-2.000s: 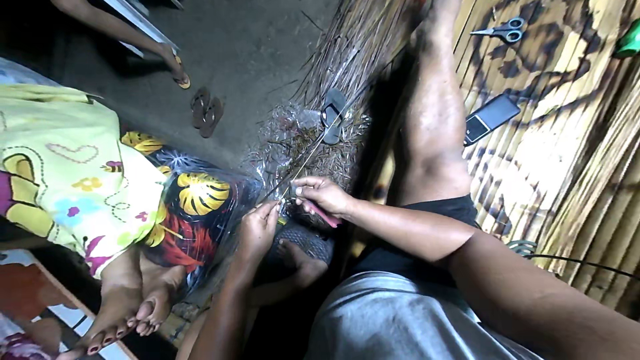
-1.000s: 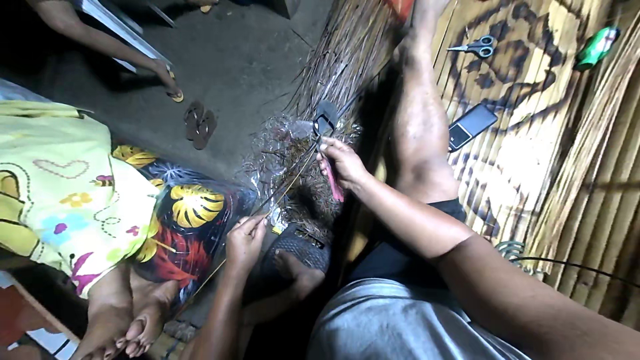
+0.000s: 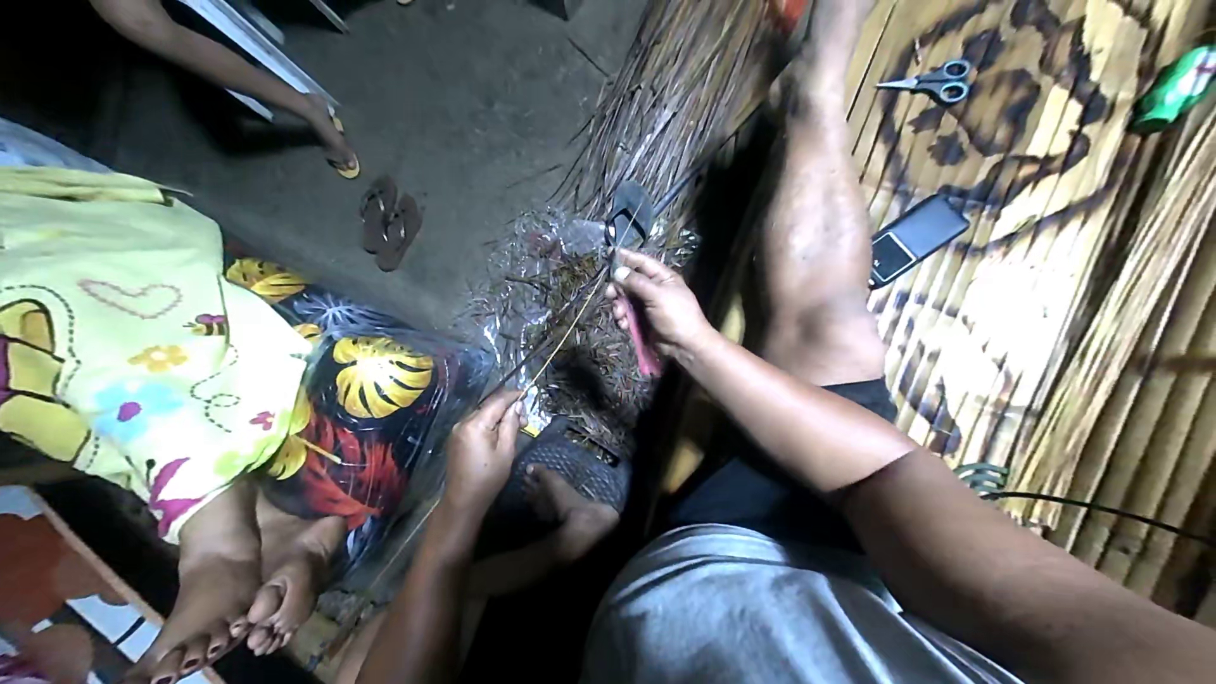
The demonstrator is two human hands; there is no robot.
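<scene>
My left hand [image 3: 486,446], at lower centre, pinches thin strands [image 3: 560,342] that run up and right to my other hand. One strand looks yellowish, another dark. My right hand [image 3: 660,304] is closed around a pink-handled tool [image 3: 641,337], whose head is too small to make out, at the upper end of the strands. Just above its fingertips lies a dark flip-flop [image 3: 629,214]. Beneath the strands is a heap of dry plant scraps [image 3: 594,380] with clear plastic among them.
Scissors [image 3: 936,83] and a mobile phone [image 3: 919,239] lie on the bamboo slats [image 3: 1007,285] at right, beyond my bare leg. Long dry stalks [image 3: 665,85] lie at top centre. Brown slippers [image 3: 389,223] rest on the floor. Another person's feet [image 3: 285,579] are at lower left.
My hands were close together two seconds ago and are now apart, with strands stretched between them. My right hand moved up toward the flip-flop and my left hand is lower.
</scene>
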